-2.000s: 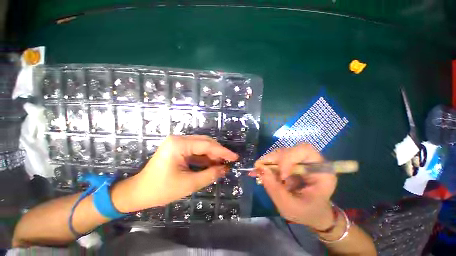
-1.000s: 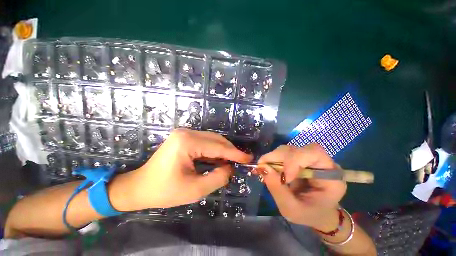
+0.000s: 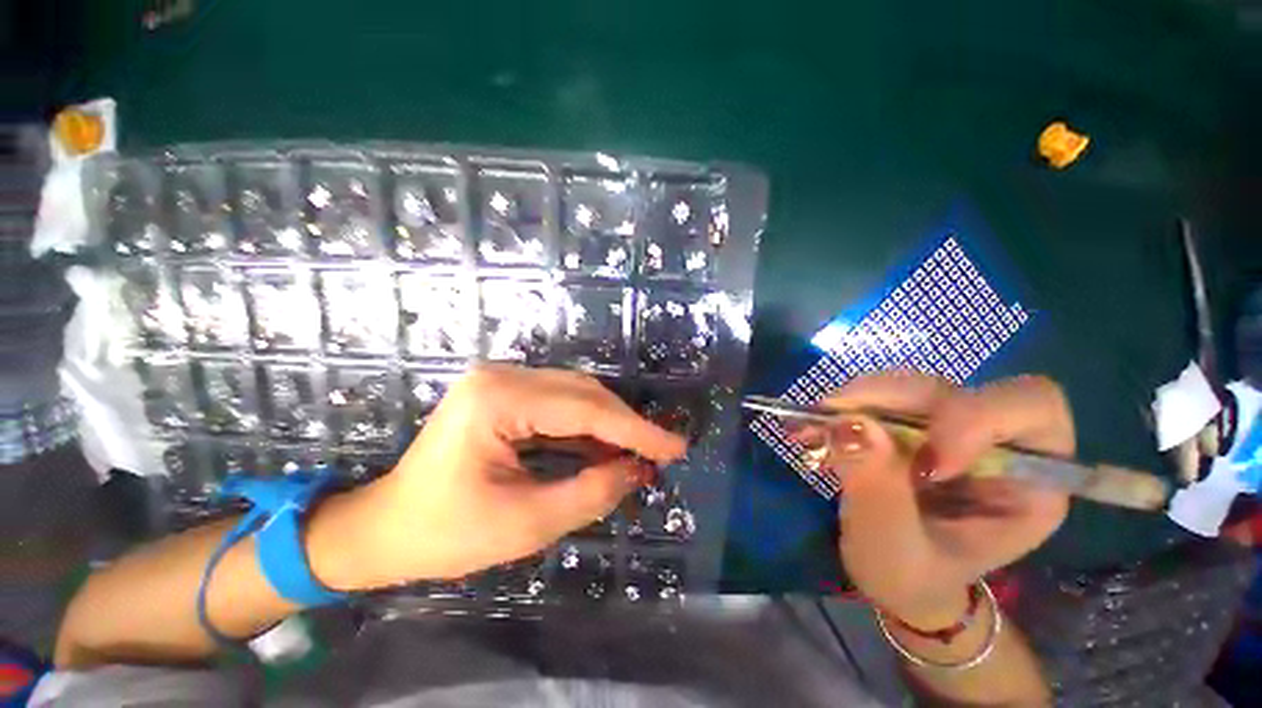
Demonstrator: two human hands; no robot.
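Observation:
A clear blister tray (image 3: pixel 332 311) with rows of square pockets lies left of centre. My left hand (image 3: pixel 519 484), with a blue strap (image 3: pixel 284 533) on the wrist, is over the tray's lower part. Its thumb and forefinger are pinched around something dark and tiny, too small to make out. My right hand (image 3: pixel 955 484) holds tweezers (image 3: pixel 1024 463) like a pen, the metal tip pointing left, apart from my left hand. A blue-edged sheet of pale squares (image 3: pixel 941 311) lies right of the tray, partly under my right hand.
A yellow-orange lump (image 3: pixel 1062 144) lies at the upper right. Scissors (image 3: pixel 1197 297) and white scraps (image 3: pixel 1186 405) are at the right edge. White crumpled strips (image 3: pixel 104 367) run along the tray's left side. A dark ribbed tray (image 3: pixel 1121 622) is at the lower right.
My right hand has moved right with the tweezers, away from my left fingertips and over the lower sheet. My left hand stays pinched over the tray. The view has shifted somewhat.

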